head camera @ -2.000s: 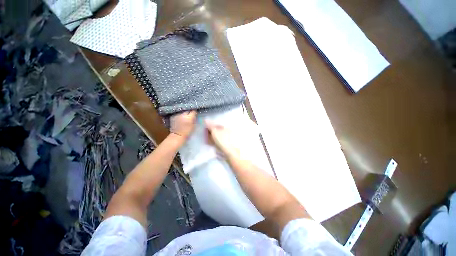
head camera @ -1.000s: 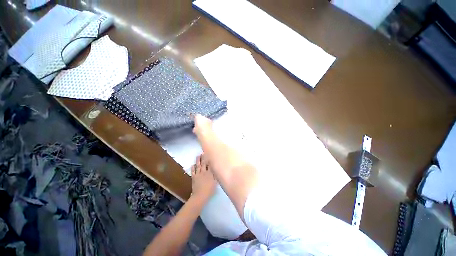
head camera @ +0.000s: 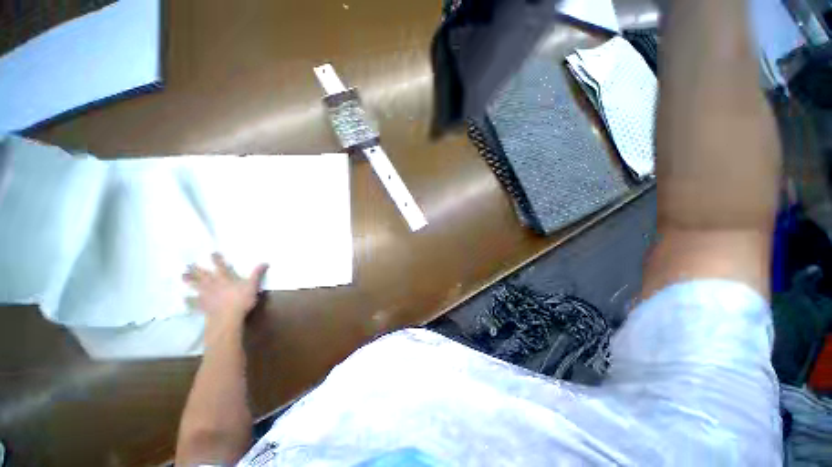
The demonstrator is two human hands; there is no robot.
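My left hand [head camera: 226, 287] lies flat with spread fingers on the front edge of the white pattern sheets [head camera: 292, 219], which rest on the brown table. The sheets rise in folds at the left. My right forearm [head camera: 716, 137] reaches up along the right side, and the hand is cut off by the top edge. A blurred dark fabric piece [head camera: 493, 55] hangs over the back of a grey fine-patterned stack [head camera: 556, 146]; what holds it is not visible.
A patterned weight [head camera: 351, 120] sits on a white ruler [head camera: 397, 190] mid-table. A white-topped stack [head camera: 82, 59] is at far left. White dotted pieces [head camera: 625, 105] lie at right. Tangled trimmings [head camera: 547, 328] lie beyond the table's front edge [head camera: 511, 272].
The view has swung to the right. My right hand has left the dark dotted fabric and gone out of view. My left hand is now on the white sheets, whose left part is lifted in folds.
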